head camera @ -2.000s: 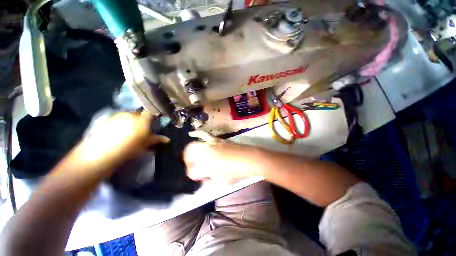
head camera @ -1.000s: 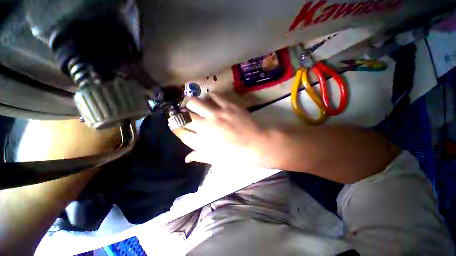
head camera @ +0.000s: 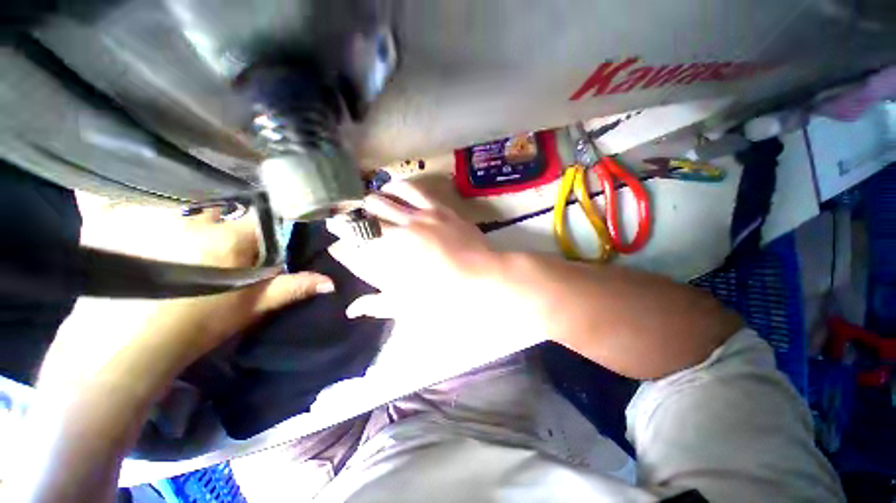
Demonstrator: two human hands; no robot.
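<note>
The dark fabric piece point(head camera: 305, 363) lies on the white table below the needle area, with more dark cloth at the far left. My left hand point(head camera: 187, 285) rests on the fabric's left side, thumb stretched toward the middle; the machine's end and a dark curved bar hide part of it. My right hand point(head camera: 422, 255) lies flat at the fabric's right edge beside the presser foot area, overexposed, fingers slightly spread. The sewing machine head point(head camera: 472, 79) fills the top, its ribbed tension knob point(head camera: 309, 184) close to the camera. The needle itself is hidden.
Scissors point(head camera: 602, 208) with yellow and red handles lie right of my right hand. A red-cased phone point(head camera: 507, 162) lies under the arm. A small tool point(head camera: 685, 169) is right of the scissors. A dark strip point(head camera: 755, 201) hangs over the table edge. Blue baskets point(head camera: 761, 305) stand below.
The camera moved close to the machine, then shifted slightly. My left hand, with its thumb on the fabric, now shows more than one second ago. My right hand stays near the presser foot.
</note>
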